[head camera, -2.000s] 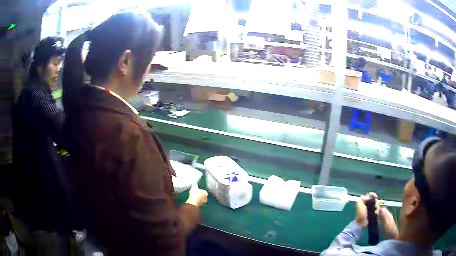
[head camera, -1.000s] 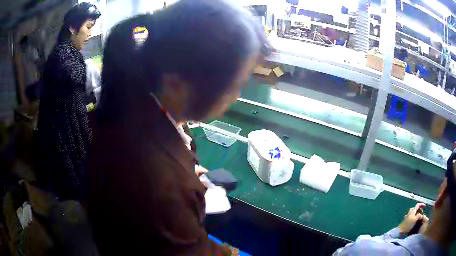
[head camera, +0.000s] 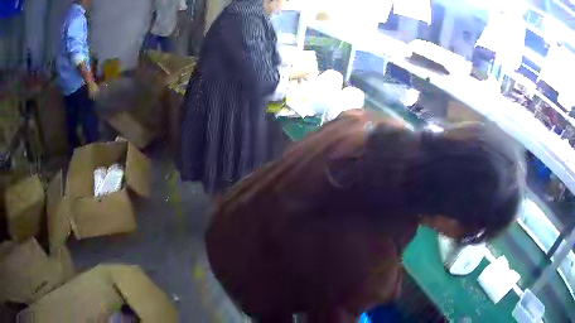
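Note:
Neither of my hands is in the picture. Nearest in front of me a person in a dark brown jacket (head camera: 309, 221) bends forward over the green bench (head camera: 435, 271), head down. Past that person's head a white appliance housing (head camera: 465, 257) lies on the bench, partly hidden by the head. A white block (head camera: 498, 279) and a clear plastic tray (head camera: 528, 308) stand beyond it, towards the lower right. What the bending person's hands do is hidden.
An open carton (head camera: 101, 217) with white rolls (head camera: 108, 180) stands on the floor at left. Another open carton (head camera: 82, 293) is at the lower left. A person in a dark dotted coat (head camera: 230, 94) stands at the bench; a person in blue (head camera: 77, 57) is farther back.
The view has swung left, bringing floor cartons and people behind into sight. The person in brown has bent down. The housing, block and tray now appear farther right and lower.

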